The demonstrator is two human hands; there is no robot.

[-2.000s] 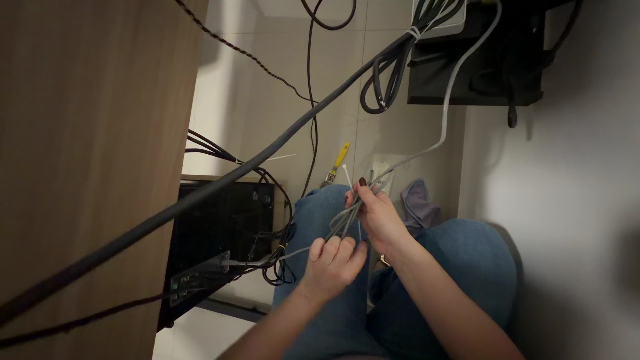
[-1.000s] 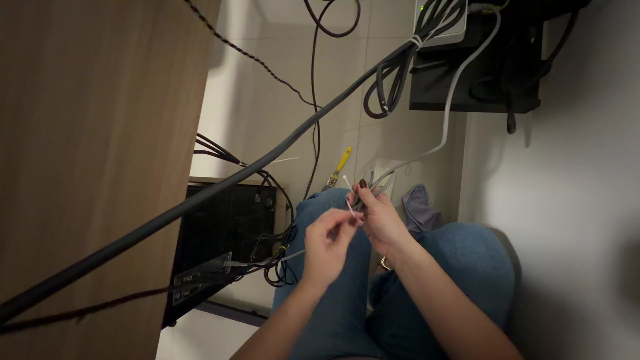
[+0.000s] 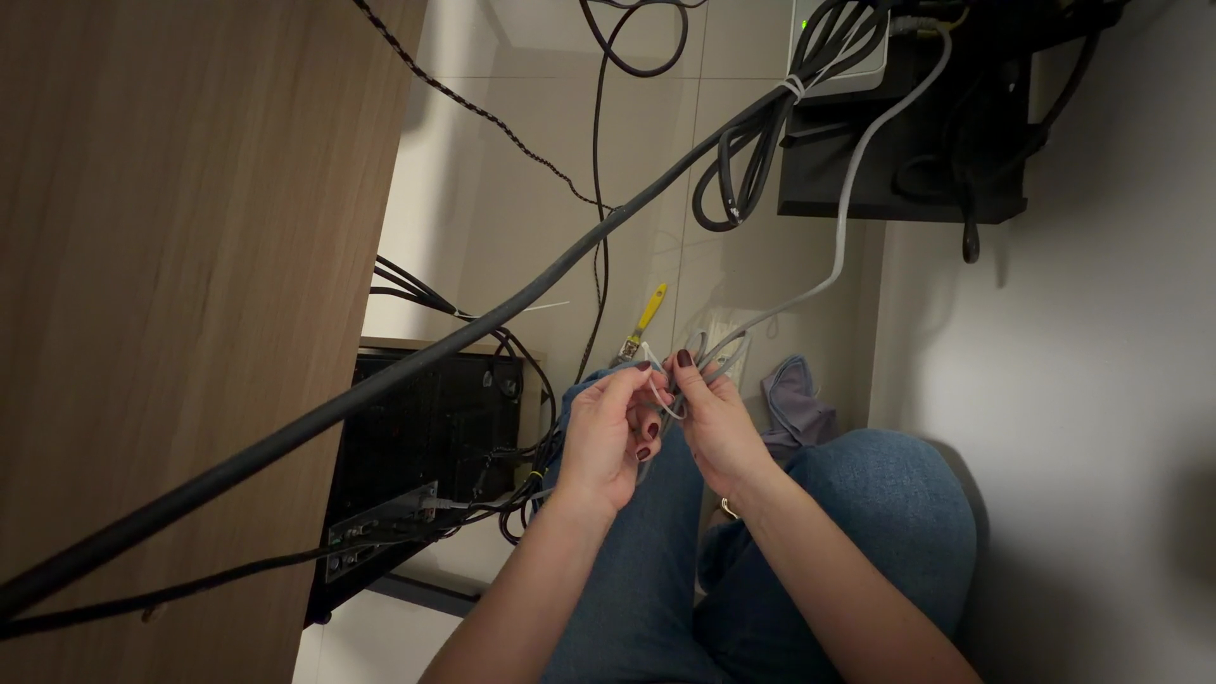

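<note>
My right hand grips a looped bundle of grey network cable between thumb and fingers. Close against it on the left, my left hand pinches a thin white cable tie, which curves around toward the bundle. Whether the tie's end is threaded through its head cannot be told. From the bundle the grey cable climbs to a white device with a green light at the upper right. Its other part passes behind my left hand toward the computer case.
A thick dark cable crosses diagonally above the floor, beside a wooden desk panel. A yellow-handled brush and a grey cloth lie beyond my knees. A black shelf or box stands near the wall at right.
My left hand was on the cable lower down two seconds ago, then moved up beside my right hand. The white tie now shows as a curve between both hands.
</note>
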